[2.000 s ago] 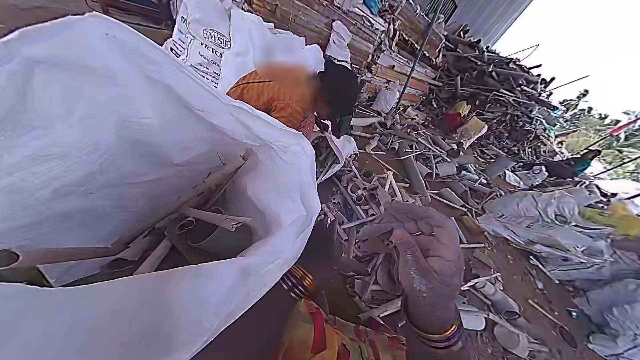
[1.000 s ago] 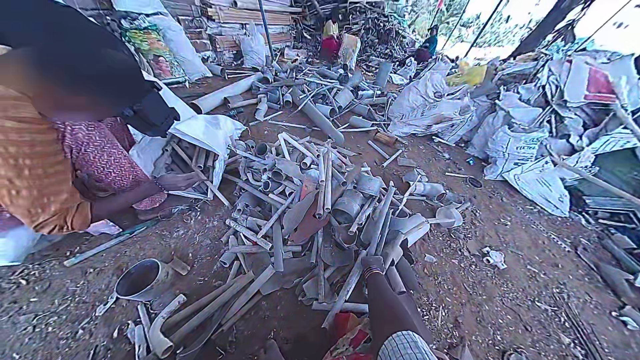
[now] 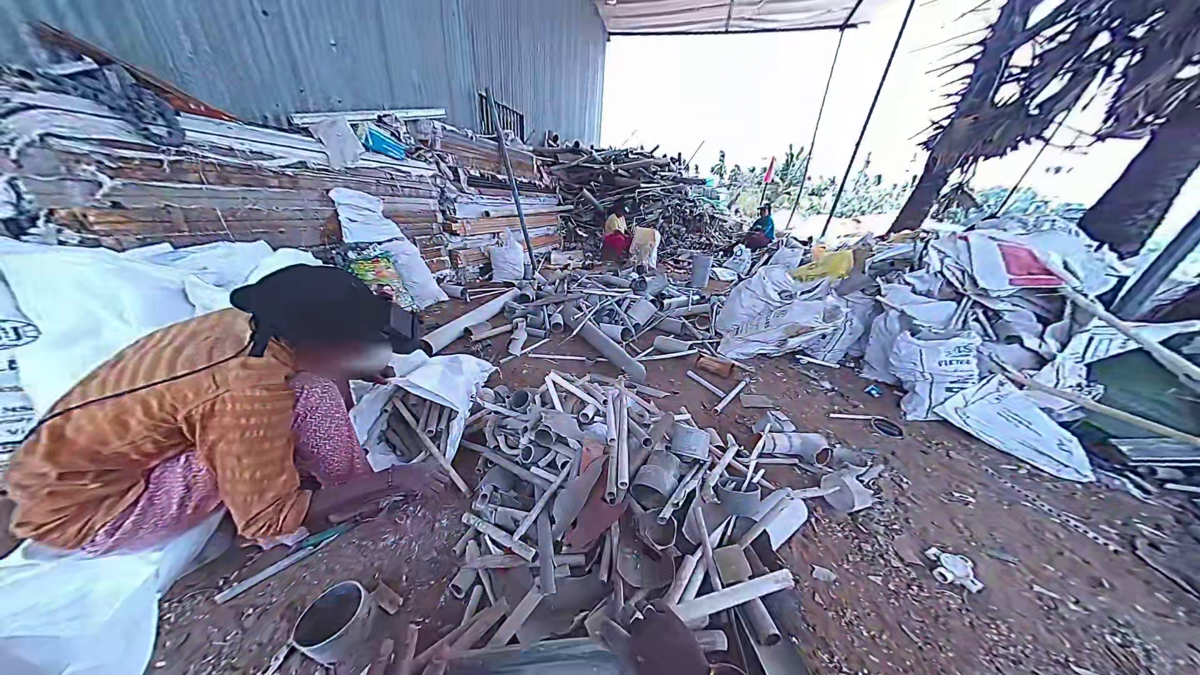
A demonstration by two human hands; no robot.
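Observation:
My right hand shows at the bottom edge, dark and partly cut off, low in a heap of scrap plastic pipes. It is beside a pale pipe length and close to the end of a wide grey piece. Whether its fingers hold either one cannot be told. My left hand is out of view. The heap mixes thin tubes, elbows, short wide rings and broken curved pieces.
A crouching person in an orange shirt is at the left, beside an open white sack of pipe pieces. A wide pipe ring lies nearer. Filled sacks are piled right; more pipes and people are behind.
The view has swung up and widened since the earlier frames. My right hand, seen among the pipes one second ago, is now lower, at the bottom edge.

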